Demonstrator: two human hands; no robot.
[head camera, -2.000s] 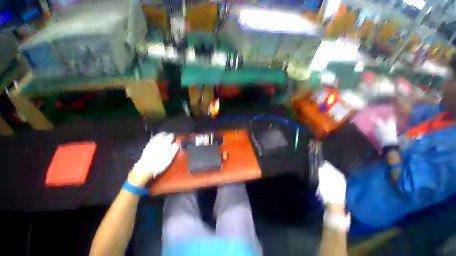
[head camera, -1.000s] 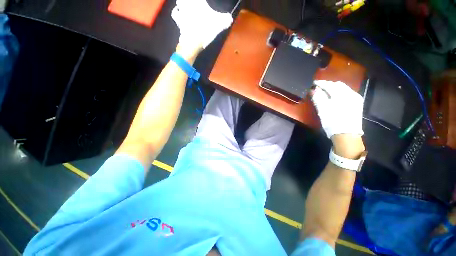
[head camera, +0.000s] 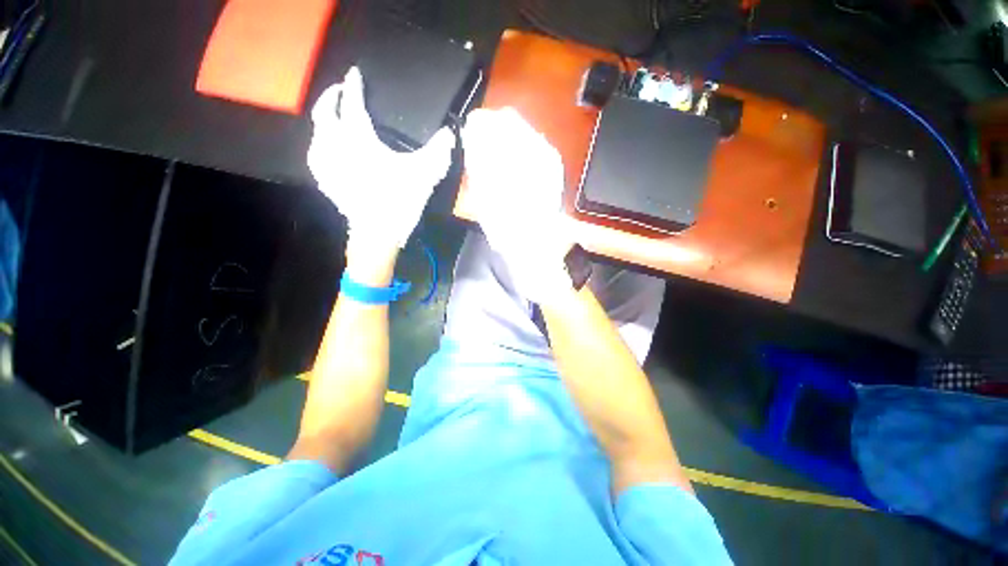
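Note:
A black set-top box (head camera: 650, 164) with a pale edge sits on the orange-brown test jig (head camera: 763, 199), at its connector block (head camera: 665, 91). A second black box (head camera: 415, 83) is left of the jig. My gloved left hand (head camera: 374, 171) is at its near left corner, thumb and finger spread along the edges; whether it grips the box is unclear. My gloved right hand (head camera: 514, 177) is over the jig's left part, fingers curled near that box's right corner. Glare hides whether it holds anything. A third box (head camera: 877, 199) lies right of the jig.
A red-orange foam pad (head camera: 265, 50) lies at the far left. At right are a green marker pen (head camera: 945, 238), a black remote control (head camera: 957, 290) and an orange-brown box (head camera: 991, 144). A blue cable (head camera: 884, 97) curves rightward from the jig. Blue cloth (head camera: 928, 448) shows lower right.
My right hand has left the right side of the box on the jig and crossed to the jig's left part, beside my left hand. The view has shifted, showing more of the left box.

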